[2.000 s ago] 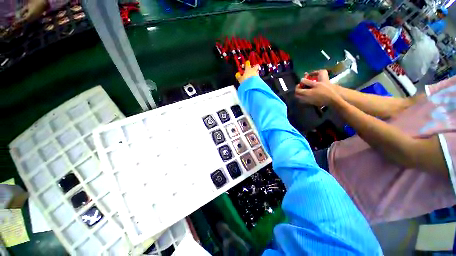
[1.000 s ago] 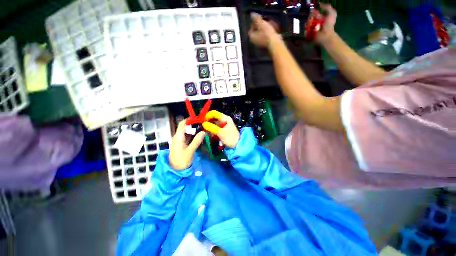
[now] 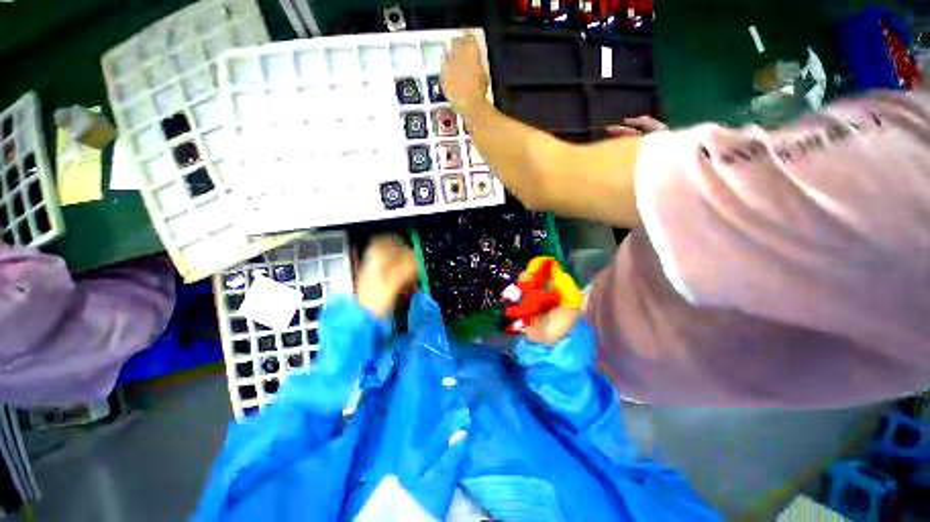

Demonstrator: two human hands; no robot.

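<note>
My right hand [image 3: 554,306], with yellow-orange finger covers, is closed around a red spring clamp [image 3: 532,302] at the right edge of the green crate [image 3: 559,248]. The crate is full of shiny black parts. My left hand [image 3: 390,273] is blurred, just left of the crate and below the white tray; what its fingers hold cannot be told. The white blister tray [image 3: 306,143] lies ahead, with black square parts [image 3: 415,125] and pinkish-brown squares [image 3: 450,155] in its right-hand pockets.
A coworker's arm [image 3: 571,168] in a pink sleeve reaches over the tray's top right corner. A black compartment tray [image 3: 561,82] with red clamps stands behind it. Another white tray [image 3: 331,267] with black parts is at lower left. A second person's sleeve [image 3: 82,326] is at far left.
My hands have moved apart. My right hand has moved right with the red clamp, and my left hand is left of the crate. The coworker's hand has moved onto the white tray.
</note>
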